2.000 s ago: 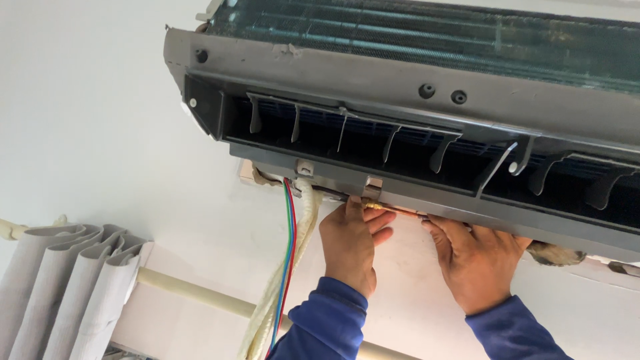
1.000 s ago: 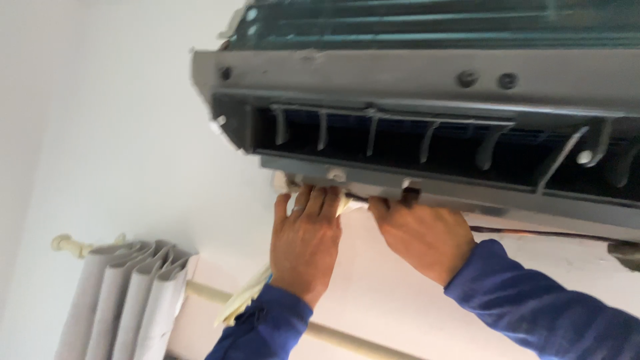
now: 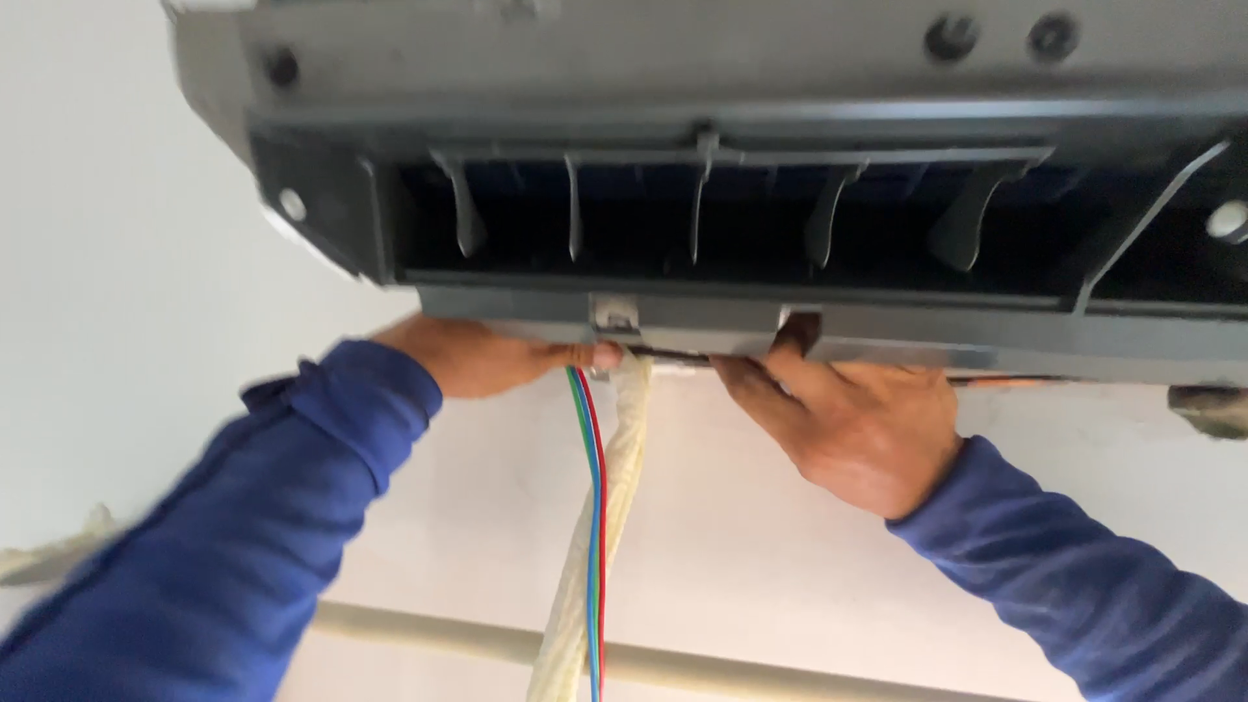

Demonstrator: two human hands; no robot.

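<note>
An air conditioner's indoor unit (image 3: 682, 336), its front cover off and its louvre vanes showing, spans the top of the view. My left hand (image 3: 487, 358) reaches behind its lower left edge, thumb to the right beside the hanging wires; what its fingers touch is hidden. Below the thumb hang green, blue and red wires (image 3: 597, 487) and a cream wrapped hose (image 3: 575, 585). My right hand (image 3: 848, 419) is at the lower edge to the right, fingers bent by a clip slot, next to a dark thin line (image 3: 673, 356); its grip is partly hidden.
A pale wall (image 3: 448, 507) lies behind the unit. A cream curtain rod (image 3: 419, 624) crosses low behind the wires. At the far left is a blurred cream rod end (image 3: 58, 556). A copper-coloured pipe (image 3: 1009, 381) runs under the unit's edge on the right.
My left hand has moved left of the wires, its fingers now behind the unit. The coloured wires, not visible one second ago, show again. The view has moved closer to the unit.
</note>
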